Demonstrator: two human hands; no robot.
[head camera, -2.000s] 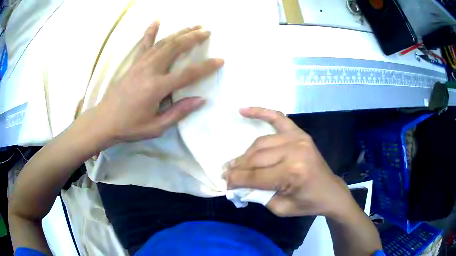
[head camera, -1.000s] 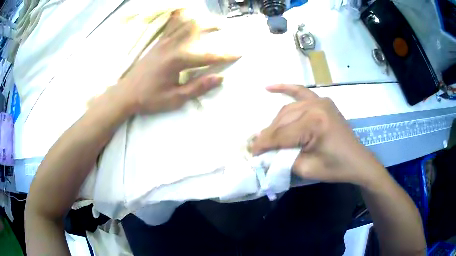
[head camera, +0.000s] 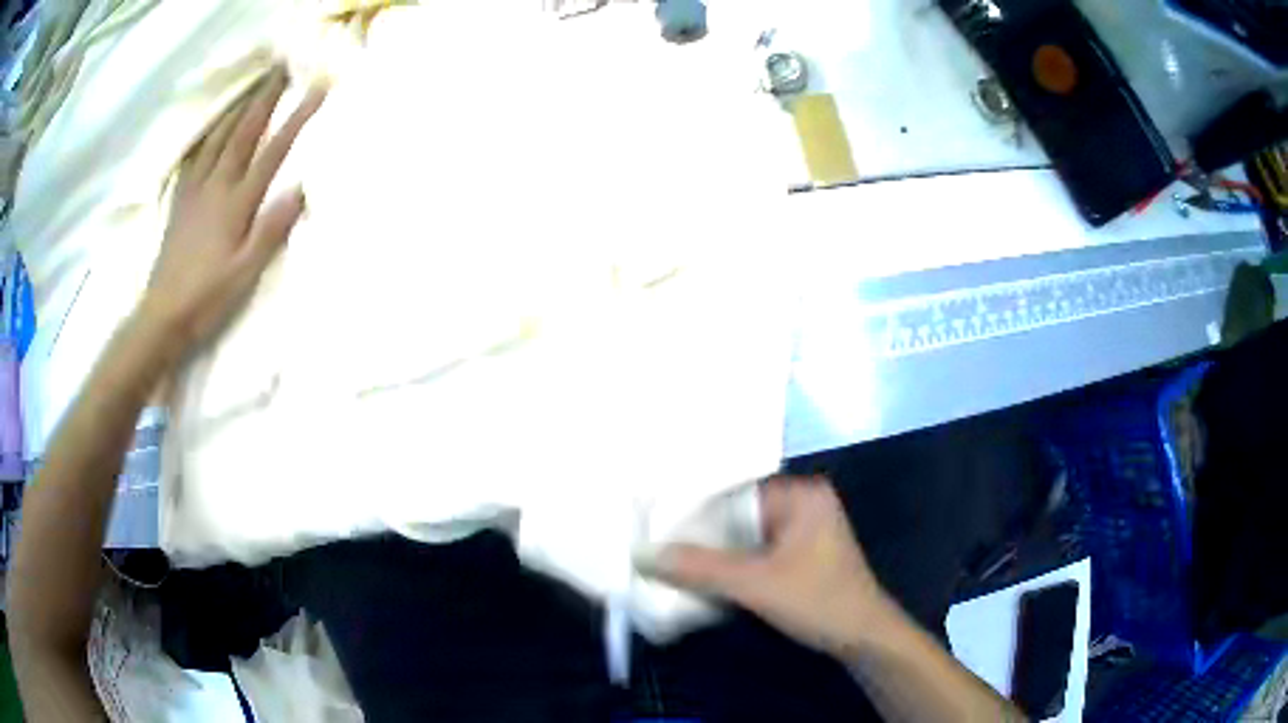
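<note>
The cream fabric panel (head camera: 466, 325) covers the left and middle of the table and hangs over its front edge; its middle is overexposed. My left hand (head camera: 226, 212) lies on the panel at the upper left, fingers apart, beside bunched folds. My right hand (head camera: 791, 558) pinches the fabric's lower right edge between thumb and fingers, over my dark-clothed lap. A narrow white strip (head camera: 617, 643) hangs down beside the right thumb. The right hand and the cloth near it are blurred.
A tan tape patch (head camera: 824, 139) and a small metal piece (head camera: 783, 72) are on the machine bed. A black case (head camera: 1081, 120) lies upper right. A table ruler (head camera: 1045, 304) runs along the front edge. A phone (head camera: 1045, 650) and a blue crate (head camera: 1130, 494) are lower right.
My left hand has moved left across the panel. My right hand has moved down towards my lap with the fabric edge. The view has shifted, and the phone shows at lower right.
</note>
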